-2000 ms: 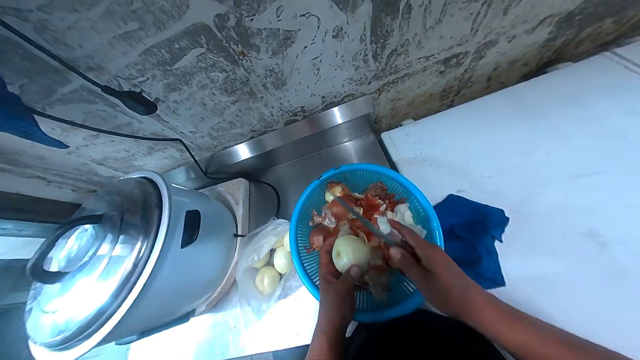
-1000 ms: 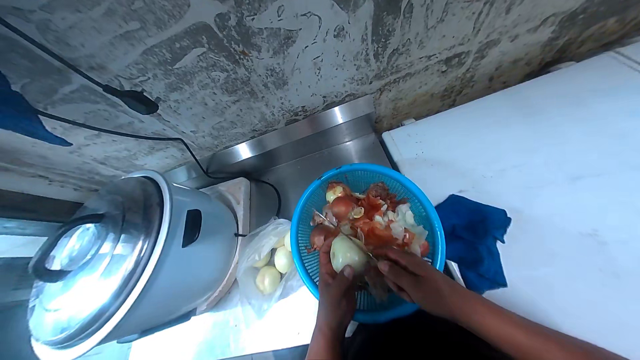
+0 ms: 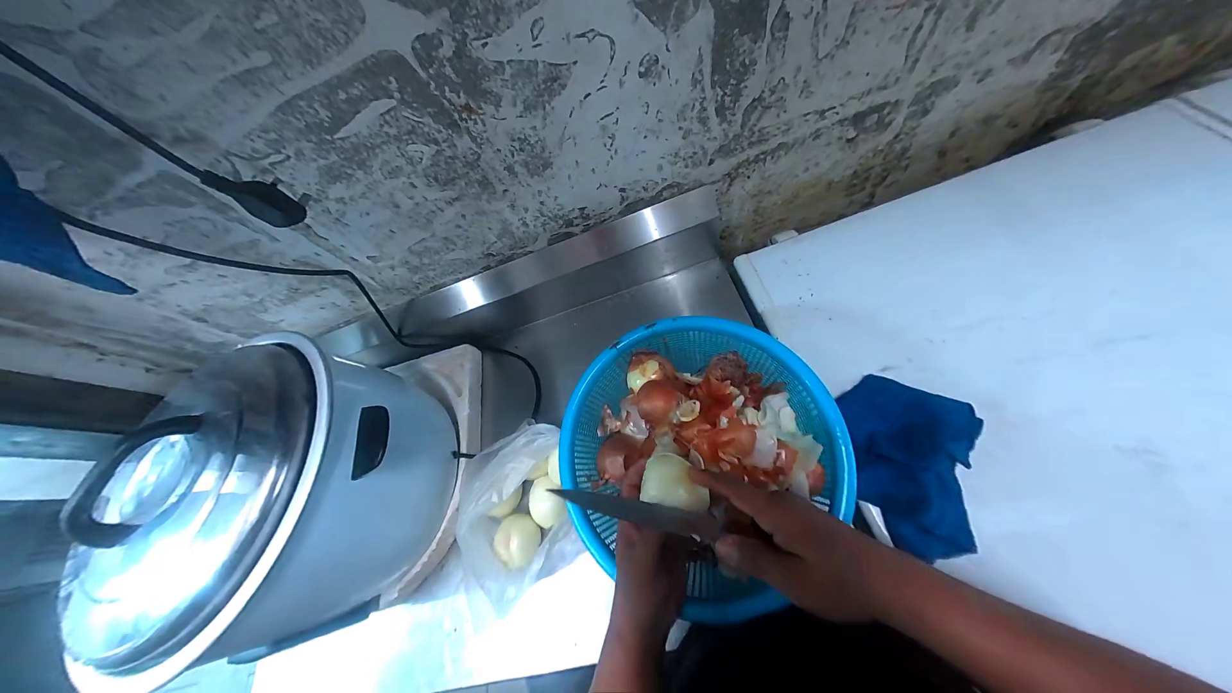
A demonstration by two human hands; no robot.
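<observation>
My left hand [image 3: 650, 558] holds a peeled onion [image 3: 674, 483] over the near part of a blue plastic colander [image 3: 835, 423]. A knife [image 3: 635, 512] is in my right hand [image 3: 784, 544], its blade pointing left across the near side of the onion; my right fingers also touch the onion. Inside the colander lie unpeeled onions [image 3: 658, 401] and loose reddish-brown and pale onion skins [image 3: 729, 441]. Left of the colander, a clear plastic bag [image 3: 478, 525] holds several peeled onions [image 3: 518, 540]. The knife's handle is mostly hidden by my right hand.
A large cooker with a metal lid [image 3: 197, 500] stands at the left. A black cable and plug [image 3: 269, 203] hang by the stained wall [image 3: 539, 125]. The colander is by a stainless steel surface [image 3: 616, 322]. On the right, a blue cloth [image 3: 910, 462] lies on a white surface [image 3: 1078, 385].
The knife blade has come into view and now points left in front of the onion. Both hands remain over the near part of the colander.
</observation>
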